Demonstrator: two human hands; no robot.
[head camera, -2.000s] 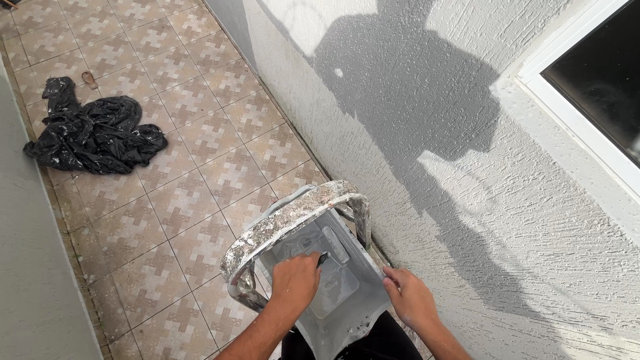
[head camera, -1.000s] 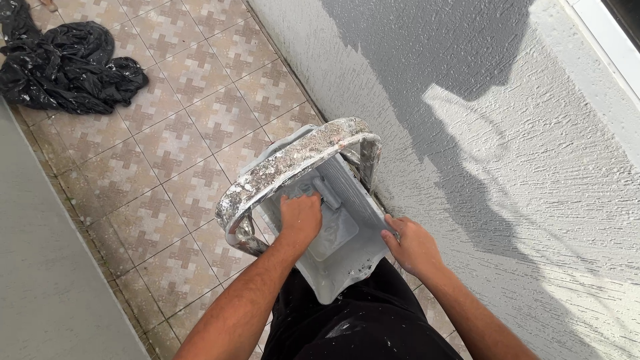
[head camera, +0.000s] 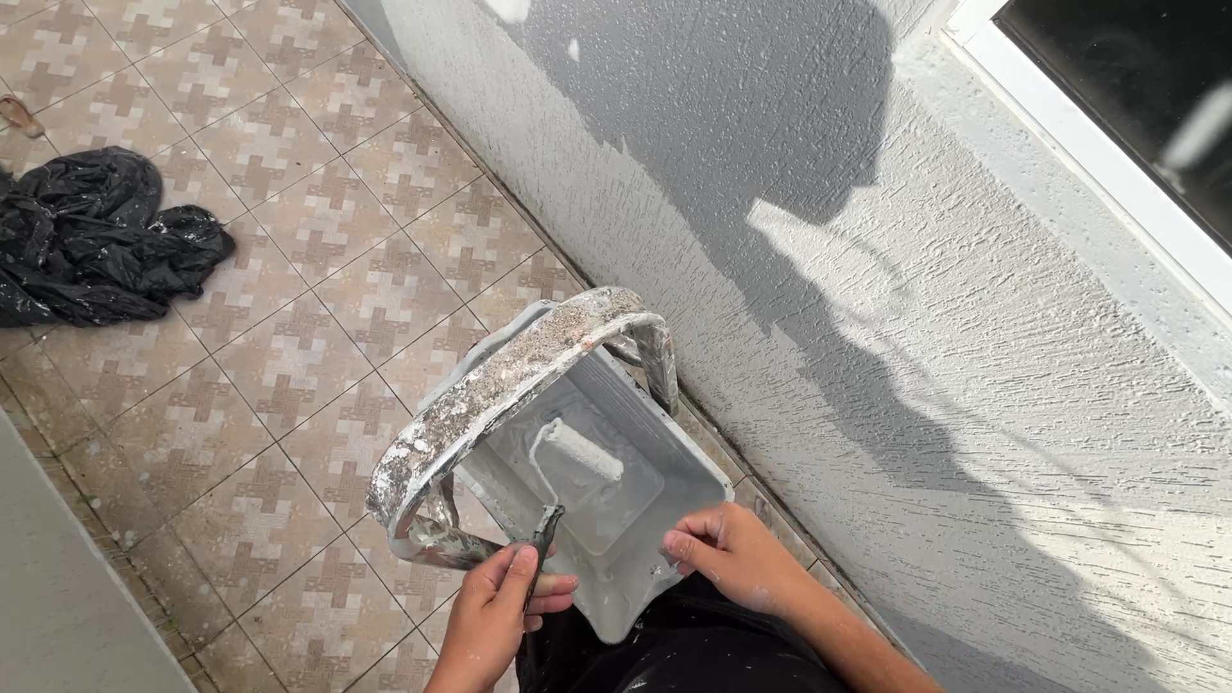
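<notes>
My left hand (head camera: 505, 597) grips the dark handle (head camera: 544, 553) of a small paint roller. Its pale roller head (head camera: 577, 452) lies in the grey paint tray (head camera: 664, 452), over the pool of paint. The thumb and fingers of my right hand (head camera: 727, 553) are closed together at the tray's right front edge; whether they pinch the rim I cannot tell. The tray rests by a paint-crusted stepladder, whose curved top rail (head camera: 510, 375) arches over its far side. The tray's pointed front corner is near my black clothing.
A textured wall (head camera: 962, 337), partly in shadow, runs along the right, with a white-framed window (head camera: 1068, 125) at upper right. Crumpled black plastic (head camera: 96, 241) and a sandal (head camera: 19, 115) lie on the tiled floor (head camera: 289, 337). A low wall (head camera: 67, 577) stands at lower left.
My left hand has drawn back from inside the tray toward me, and the roller head now shows. My right hand has moved from the tray's right side toward its front corner.
</notes>
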